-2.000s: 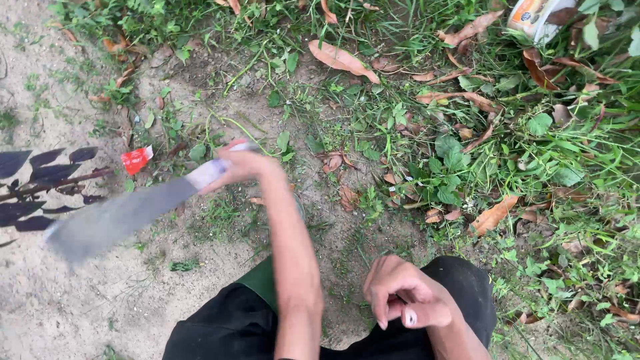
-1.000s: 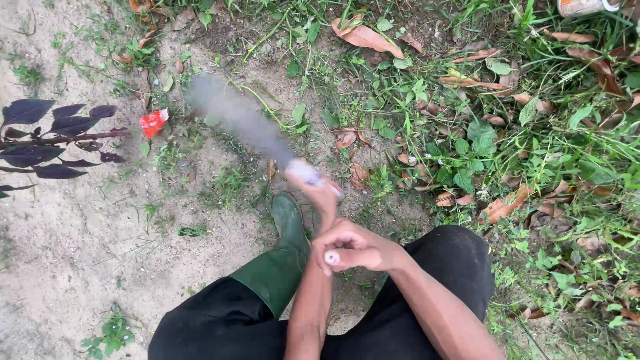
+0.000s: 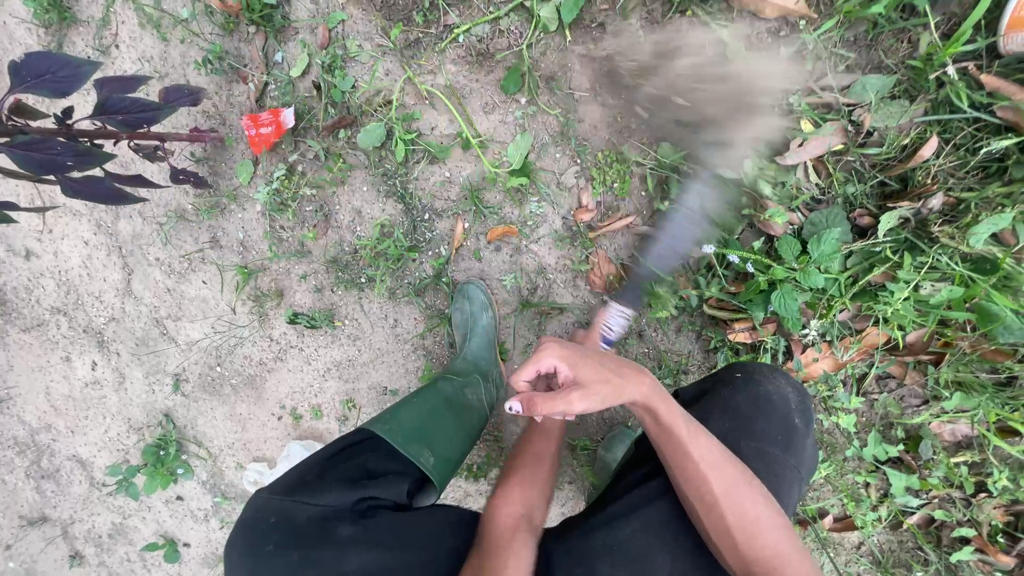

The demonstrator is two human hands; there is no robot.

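Observation:
My left hand (image 3: 592, 330), partly hidden behind the right, grips the pale wrapped handle of a long blade, apparently a machete (image 3: 668, 240). The blade points up and to the right over the ground, and motion blurs its far end. Above my left wrist, my right hand (image 3: 578, 380) is loosely curled, thumb and fingers drawn together, and nothing shows in it. Beneath the blade are dry brown leaves and low weeds (image 3: 800, 256) at the border of bare soil.
A green rubber boot (image 3: 448, 392) stands on sandy soil; a second is partly hidden under my right forearm. At left are a dark-leaved stem (image 3: 120, 134) and a red wrapper (image 3: 266, 130). Whitish plastic (image 3: 282, 464) lies beside my trouser leg. Dense grass (image 3: 920, 432) covers the right side.
The blade, pointing left two seconds ago and up-left one second ago, has swung across to the upper right in my left hand. My right hand has come over my left wrist.

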